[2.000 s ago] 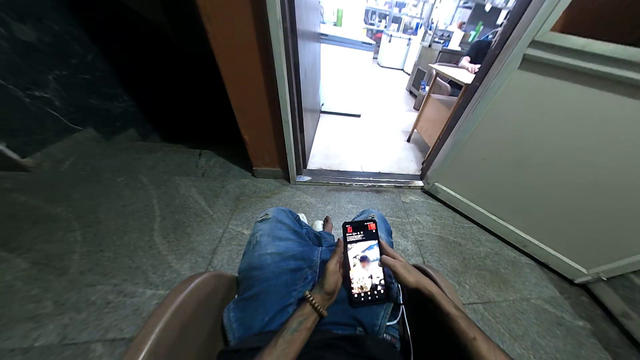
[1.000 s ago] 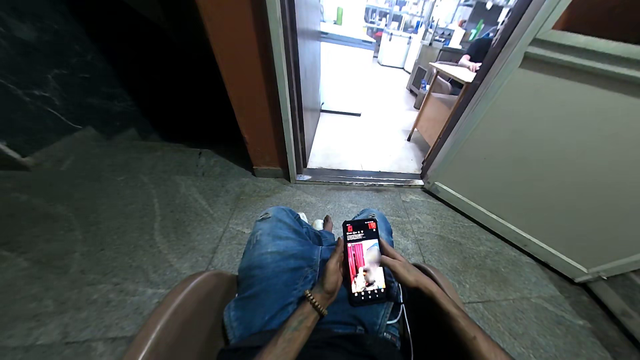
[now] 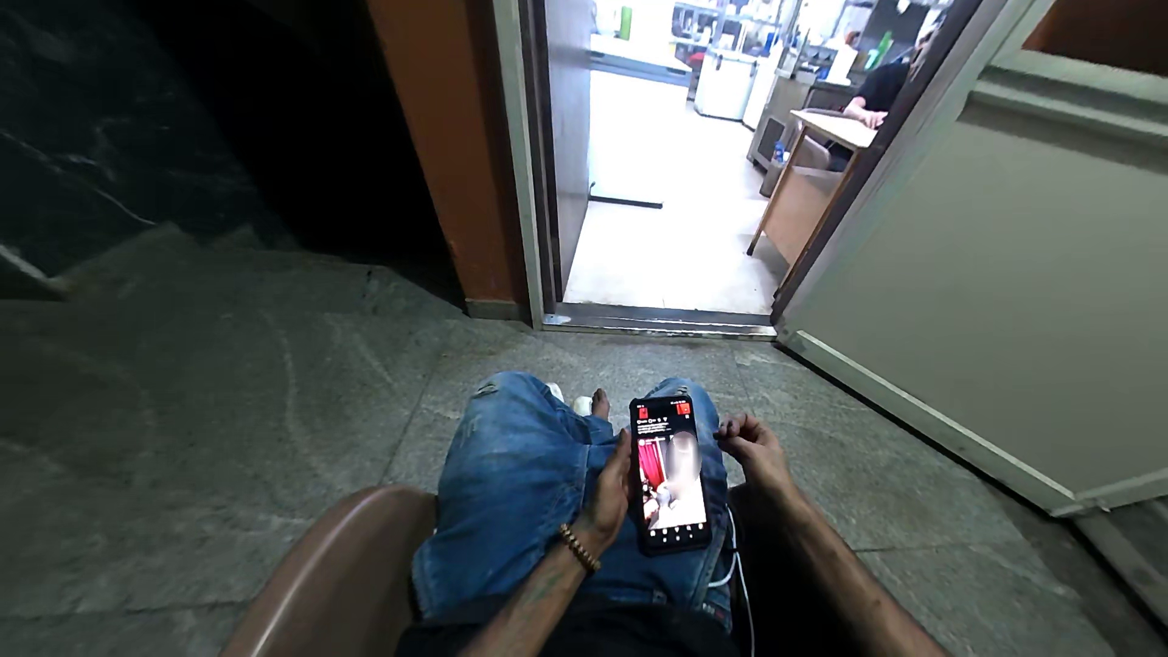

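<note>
A black smartphone (image 3: 672,474) with a lit screen lies over my lap, upright in view. My left hand (image 3: 610,497) grips it along its left edge; a beaded bracelet (image 3: 579,549) is on that wrist. Just right of the phone is my right hand (image 3: 756,447), off the phone, with its fingers bent and thumb near the fingertips; whether they touch is not plain. Under both hands are the blue jeans (image 3: 516,474) on my legs. A white cable (image 3: 741,575) hangs by the right thigh.
A brown chair armrest (image 3: 333,557) is at my left. Ahead, an open doorway with a metal sill (image 3: 662,321) leads to a bright room, where a person's arm (image 3: 867,111) rests on a wooden desk (image 3: 835,128). A pale door panel (image 3: 1013,301) stands at right.
My right hand has let go of the phone's right edge and moved away to the right. The picture on the phone screen has changed since the earliest frame. My left hand stays on the phone.
</note>
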